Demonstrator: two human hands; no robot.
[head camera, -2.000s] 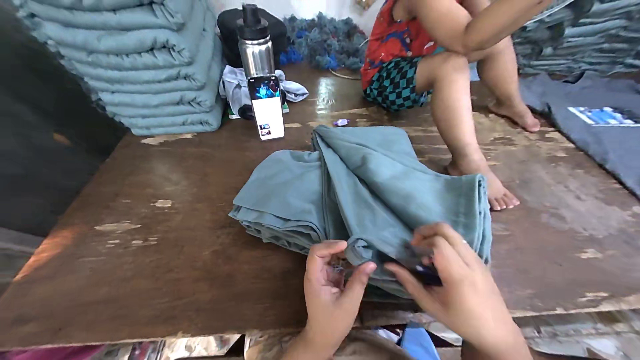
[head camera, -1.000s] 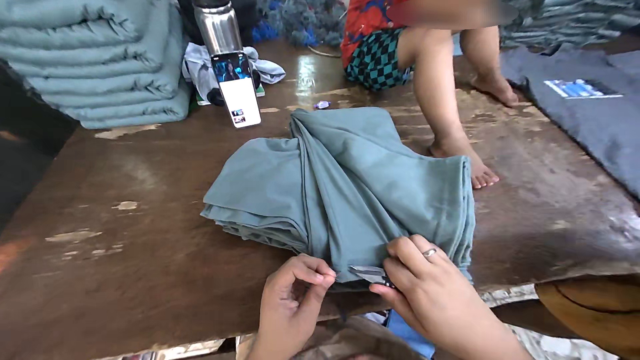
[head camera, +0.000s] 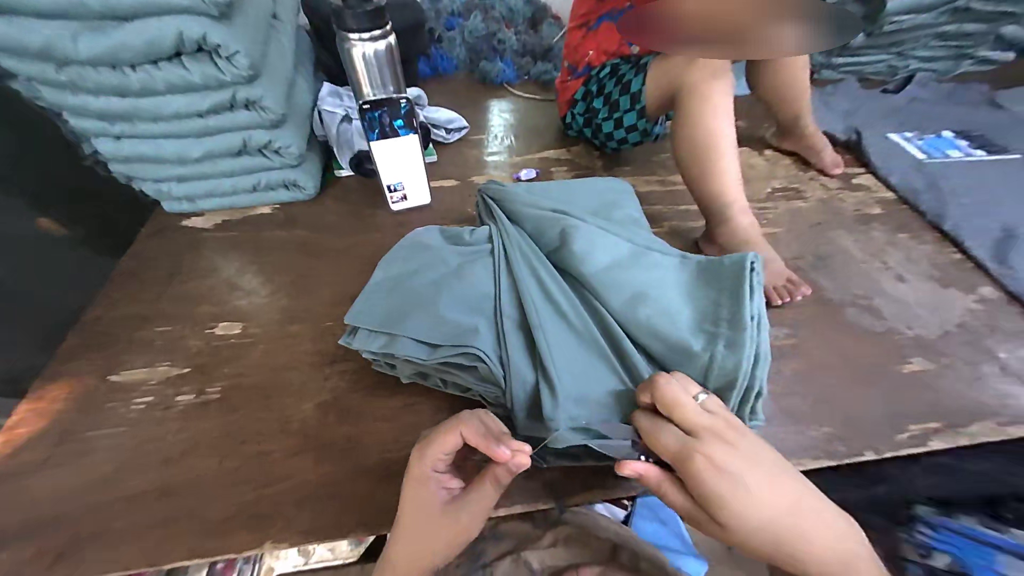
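Note:
A pile of folded grey-green cloth garments (head camera: 576, 296) lies on the brown wooden table near its front edge. At the pile's lower edge, my left hand (head camera: 468, 468) pinches a thin thread (head camera: 542, 445) between thumb and fingertips. To its right, my right hand (head camera: 704, 456) grips small thread snips (head camera: 612, 440), their blades apart and pointing left toward the thread, beside the cloth edge. The handle is mostly hidden in my fingers. A ring is on one finger of that hand.
Tall stacks of folded cloth (head camera: 184, 104) stand at the back left. A phone (head camera: 398, 156) leans against a steel bottle (head camera: 372, 60). Another person's bare leg and foot (head camera: 740, 232) rest close behind the pile's right side. Dark grey fabric (head camera: 944, 192) lies at right; the table's scuffed front edge (head camera: 320, 548) is near me.
Two seconds ago my fingers were at a curled cloth edge; now the cloth edge lies flatter, and a thread shows in my left fingertips. The snips' blades have come into plain sight.

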